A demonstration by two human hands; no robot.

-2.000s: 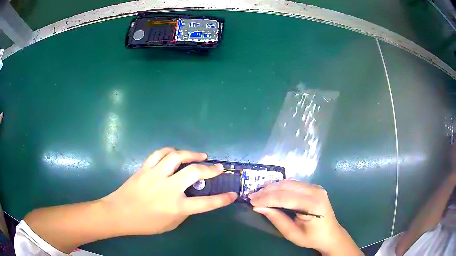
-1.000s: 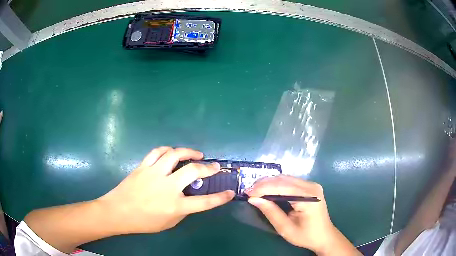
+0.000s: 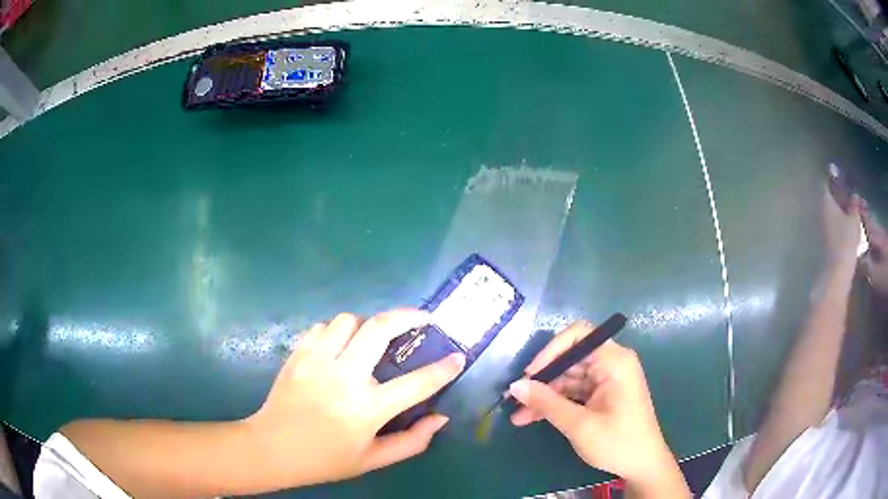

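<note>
My left hand (image 3: 355, 390) holds an open phone assembly (image 3: 477, 304), tilted with its silvery-white end up and to the right. My fingers cover much of its dark end. My right hand (image 3: 604, 400) holds black tweezers (image 3: 574, 353), pointing down and left, clear of the phone. A small yellowish piece (image 3: 484, 426) shows near the tweezer tip; whether it is gripped I cannot tell. A clear strip (image 3: 516, 210) lies on the green bench behind and partly under the phone.
Another open phone assembly (image 3: 268, 78) lies at the upper left of the green bench (image 3: 321, 195). A pale rail (image 3: 458, 14) curves across the back. A thin white line (image 3: 711, 195) runs at the right. Beyond it another person's arm (image 3: 808, 331) reaches forward with a dark item in hand.
The held phone has turned from level to slanted. My right hand and tweezers have moved off it, and a yellowish piece shows near the tip. The view has shifted right. The neighbour's hand has come into view.
</note>
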